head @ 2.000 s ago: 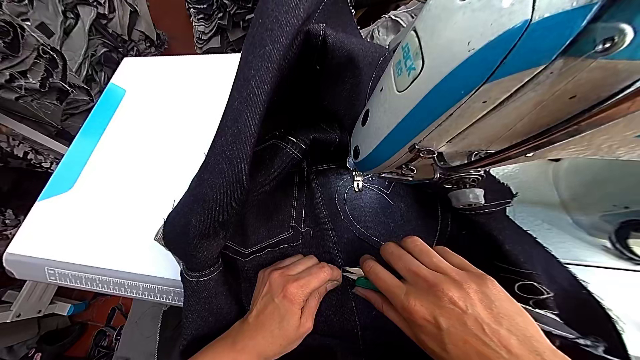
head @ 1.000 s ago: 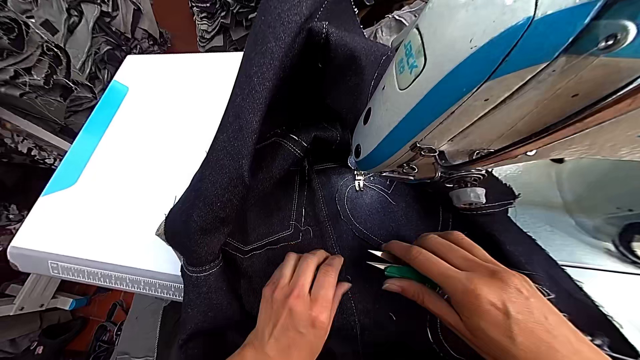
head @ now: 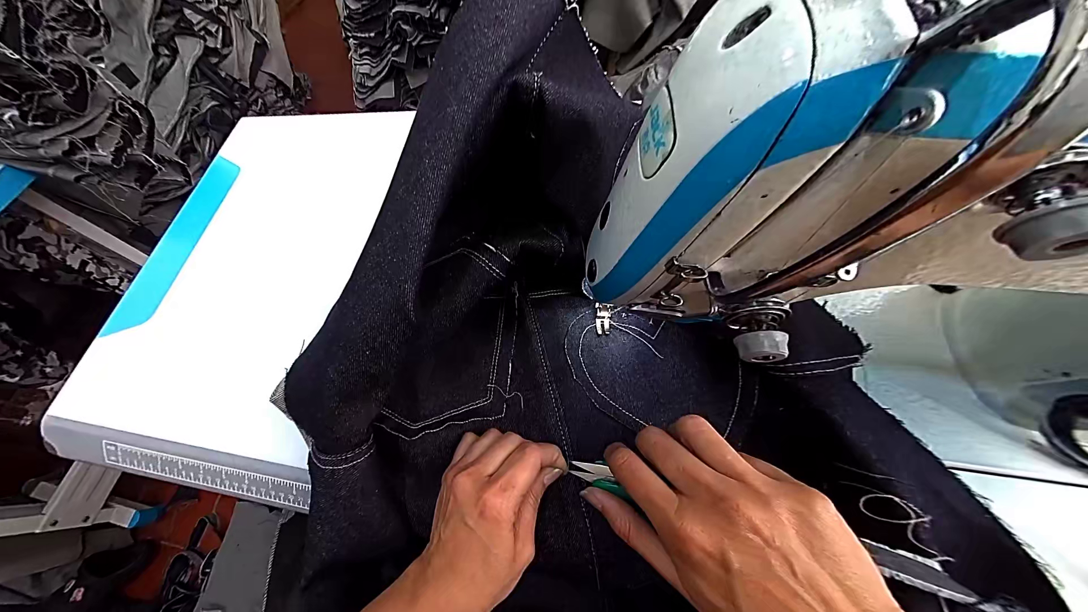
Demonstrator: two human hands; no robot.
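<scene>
Dark denim fabric [head: 476, 340] with pale stitching spreads under a Jack sewing machine [head: 722, 153]. Its presser foot [head: 603, 319] stands over a curved double line of stitches. My right hand [head: 739, 510] grips green-handled thread snips [head: 605, 483], their metal blades pointing left. Just left of the blade tips is my left hand [head: 497, 510], its thumb and forefinger pinched together at the seam. Whether a thread is between those fingertips is too small to tell. A stitched pocket outline [head: 442, 418] lies above my left hand.
The white table [head: 280, 229] has a ruler strip [head: 208, 476] along its front edge. Heaps of dark fabric pieces [head: 127, 93] lie at the upper left. A metal thread-tension part [head: 761, 331] juts from the machine head. Shoes [head: 110, 574] are on the floor at the lower left.
One second ago my left hand lay apart from the snips with its fingers spread; now its thumb and forefinger are together beside the blade tips. The snips have moved left and down.
</scene>
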